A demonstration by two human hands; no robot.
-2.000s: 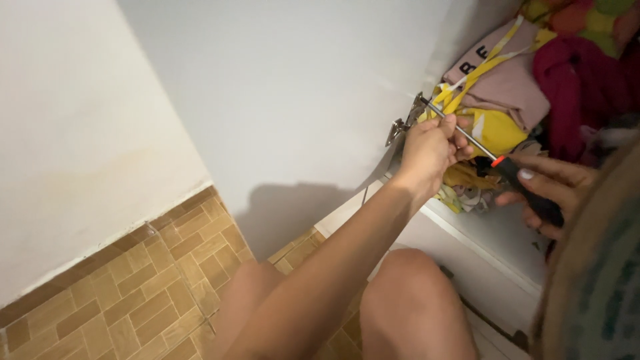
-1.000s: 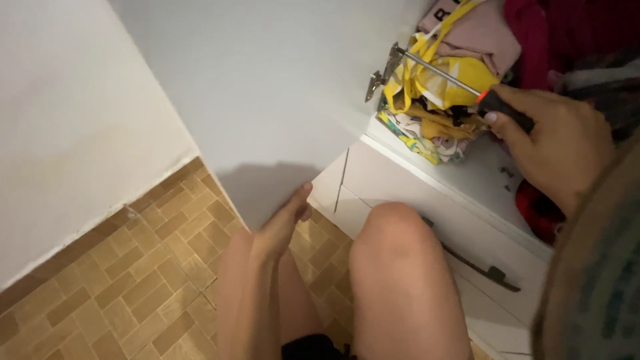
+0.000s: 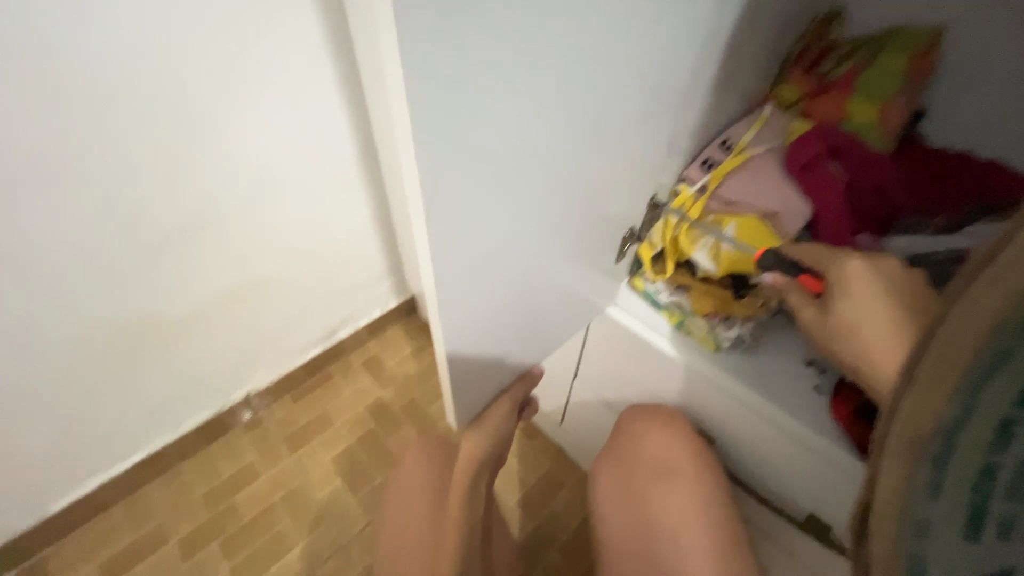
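My right hand (image 3: pixel 856 300) grips the black and orange handle of a screwdriver (image 3: pixel 788 268). Its shaft points left to the metal cabinet hinge (image 3: pixel 640 228) at the edge of a white cabinet door (image 3: pixel 544 176); blur hides whether the tip sits in a screw. Low in the view, my left hand (image 3: pixel 504 412) rests against the door's bottom edge, fingers along it, with part of the hand hidden from sight. Behind the screwdriver lies a pile of clothes, with a yellow garment (image 3: pixel 740 240) close to the hinge.
Pink and magenta clothes (image 3: pixel 848 180) fill the shelf (image 3: pixel 792 392). Below it are white drawer fronts (image 3: pixel 640 372) with a dark handle. My knees stand near the drawers. A white wall (image 3: pixel 176 200) and a wood-patterned floor (image 3: pixel 320 464) are at left. A round patterned object blocks the right edge.
My left hand has moved from beside the hinge down to the door's bottom edge, where it stays. The door stands at a different angle, its outer edge now in sight. My right hand keeps the screwdriver.
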